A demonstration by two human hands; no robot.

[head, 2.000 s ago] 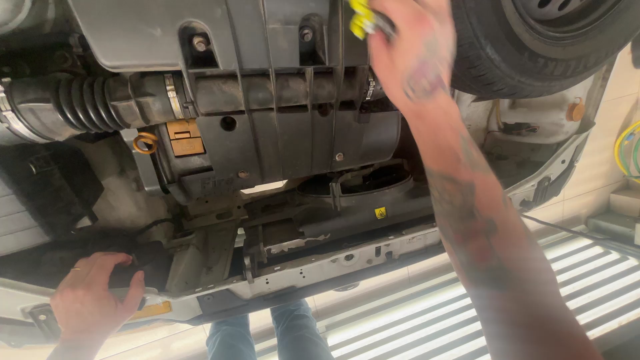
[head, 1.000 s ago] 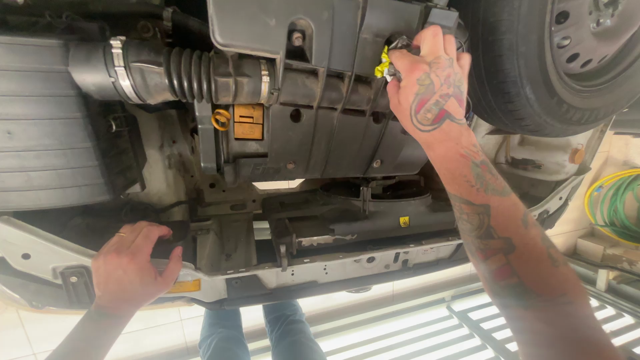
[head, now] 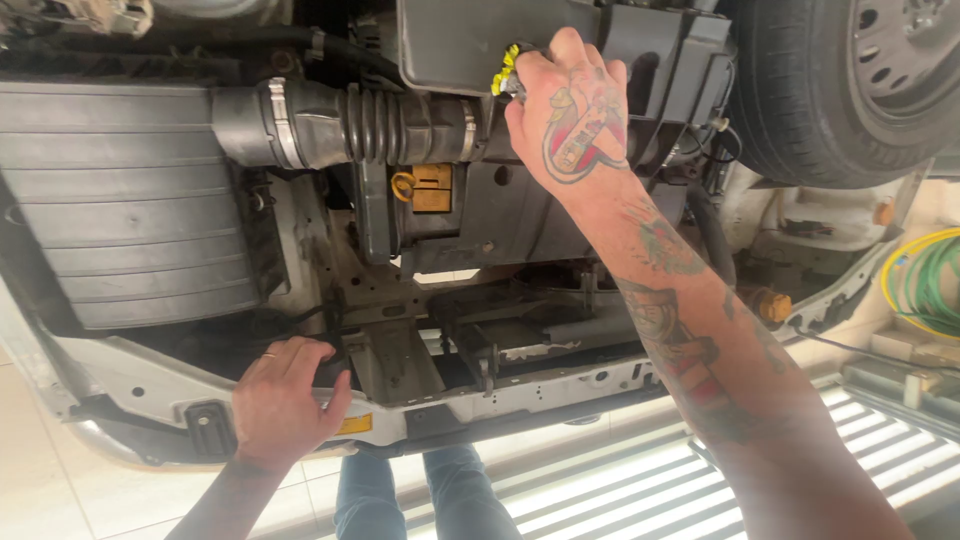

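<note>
My right hand (head: 574,116) grips a crumpled yellow and grey piece (head: 507,71), perhaps a cloth or wrapper, against the black plastic engine cover (head: 457,45). Most of that piece is hidden by the fingers. My left hand (head: 289,397) rests with its fingers apart on the pale front body panel (head: 525,397) of the car, beside a yellow label (head: 355,424). Between the hands lie the ribbed black air intake hose (head: 375,124) with its metal clamps and a yellow dipstick ring (head: 403,186).
A spare wheel (head: 810,90) lies in the engine bay at the upper right. A ribbed black air filter box (head: 135,217) is at the left. An orange-brown cap (head: 774,306) sits near the right edge. Beyond the car are a coiled green and yellow hose (head: 930,281) and a slatted metal surface (head: 615,480).
My right hand, with the yellow and grey piece, has moved left across the engine cover, nearer the intake hose. My left hand stays at the front panel. The view has shifted.
</note>
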